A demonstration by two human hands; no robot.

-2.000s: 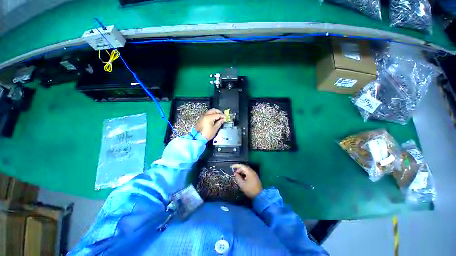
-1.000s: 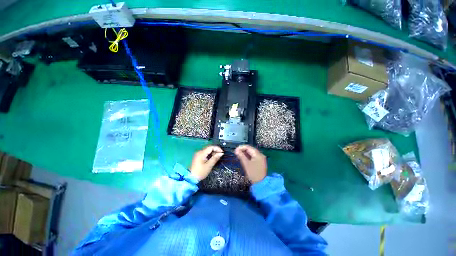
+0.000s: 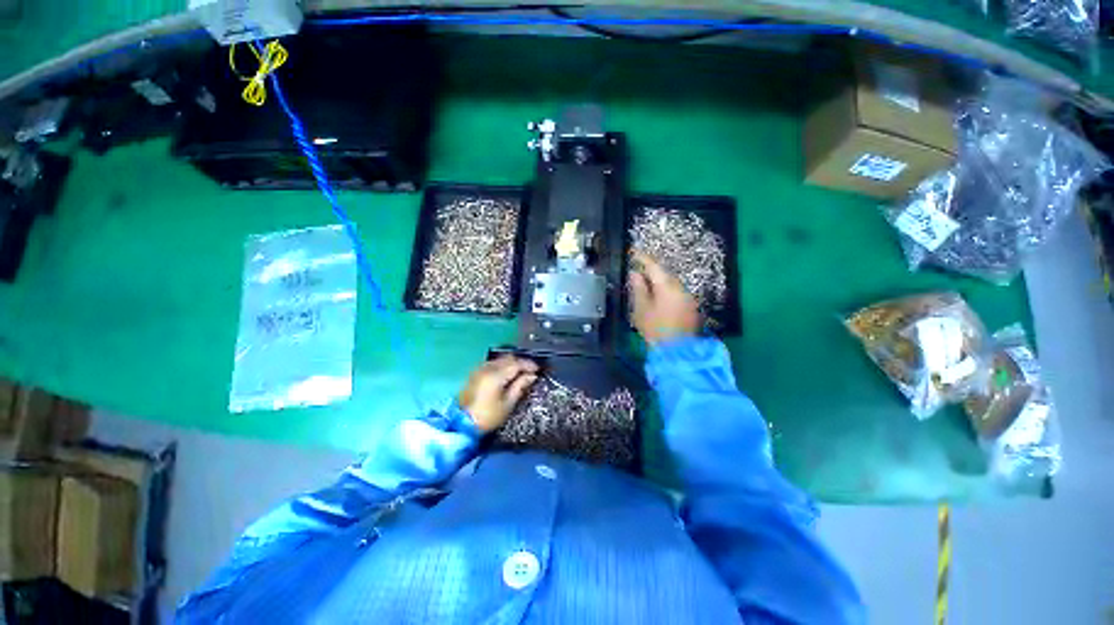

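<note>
The black fixture (image 3: 579, 195) stands between two trays, with a silver metal block (image 3: 569, 294) at its near end and a small yellow-cream piece (image 3: 568, 239) in its middle. My right hand (image 3: 661, 302) is at the left side of the right tray (image 3: 734, 263), fingertips at the heap of tiny metal parts. My left hand (image 3: 498, 391) is at the upper left of the front tray (image 3: 638, 430), fingertips together. Whether either hand holds a tiny part cannot be made out. The left tray (image 3: 414, 263) holds a similar heap.
A labelled zip bag (image 3: 294, 320) lies at the left. A black case (image 3: 305, 122) is at the upper left, near a hanging blue cord (image 3: 320, 175). A cardboard box (image 3: 873, 134) and bags of parts (image 3: 919, 346) lie at the right. A shelf edge crosses the top.
My right hand has moved from beside my left hand above the front tray up and right to the right tray. My left hand stays by the front tray. The view has shifted slightly.
</note>
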